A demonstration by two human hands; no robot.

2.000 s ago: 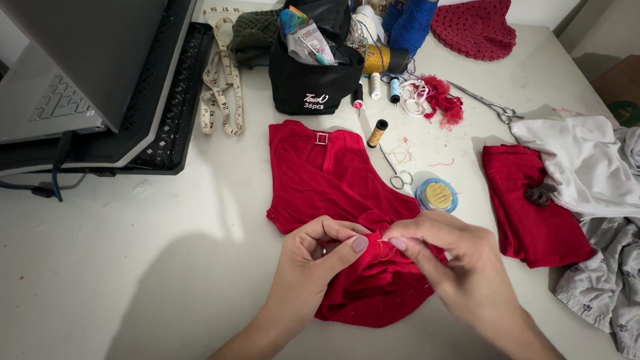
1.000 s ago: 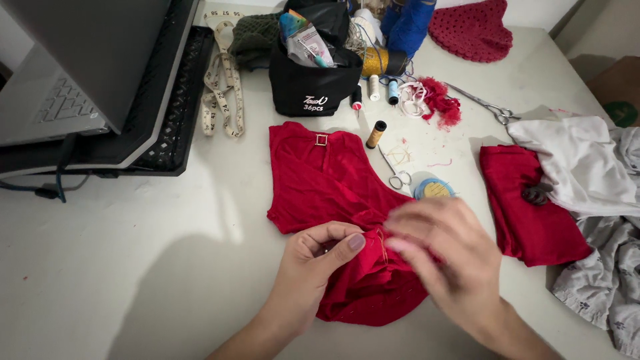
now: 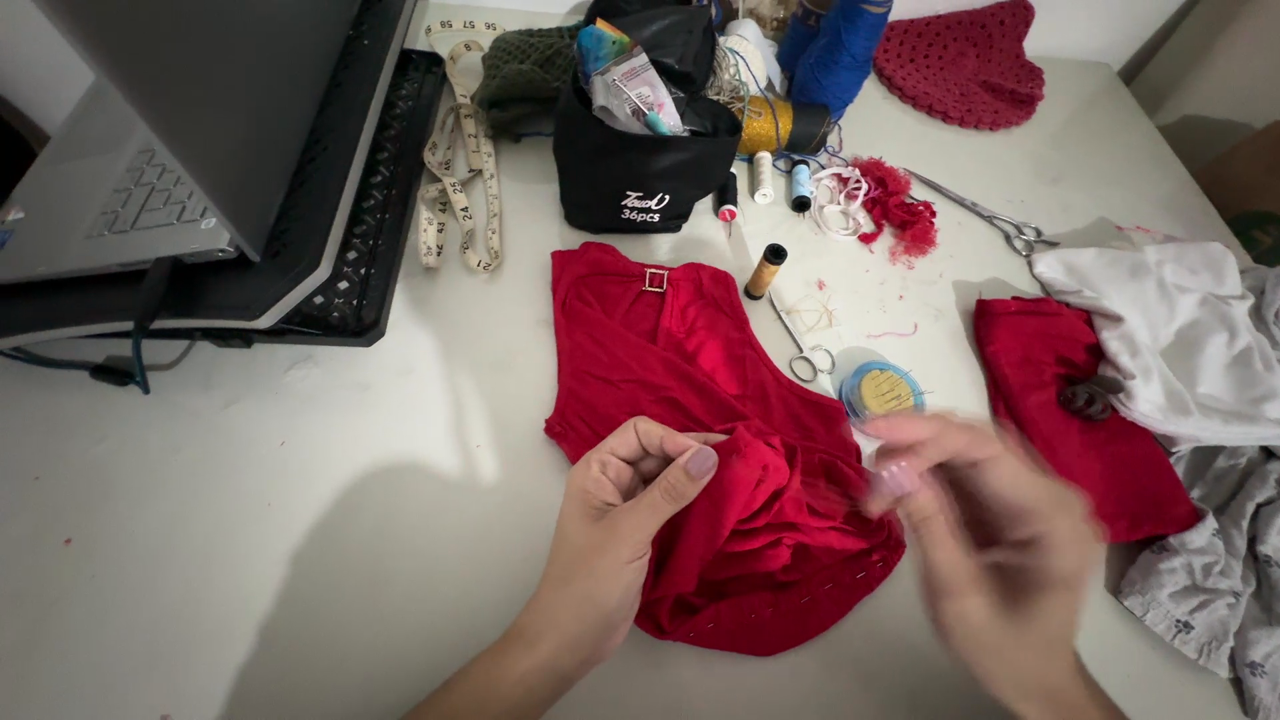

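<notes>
A red fabric garment with a small square buckle lies on the white table, its lower part bunched up. Between thumb and fingers, my left hand pinches a fold of it. Light stitches run along its lower edge. My right hand is blurred, to the right of the fold, thumb and forefinger close together; whether a needle or thread is between them cannot be told. Just above that hand is a blue round pincushion with pins. Small scissors and a spool of golden thread lie beyond the garment.
A laptop on a black stand fills the left. At the back are a tape measure, a black pouch and thread spools. Larger scissors, folded red cloth and white fabric lie to the right.
My right hand has moved right, away from the fold and my left hand, where it was two seconds ago. My left hand keeps its pinch on the red fabric.
</notes>
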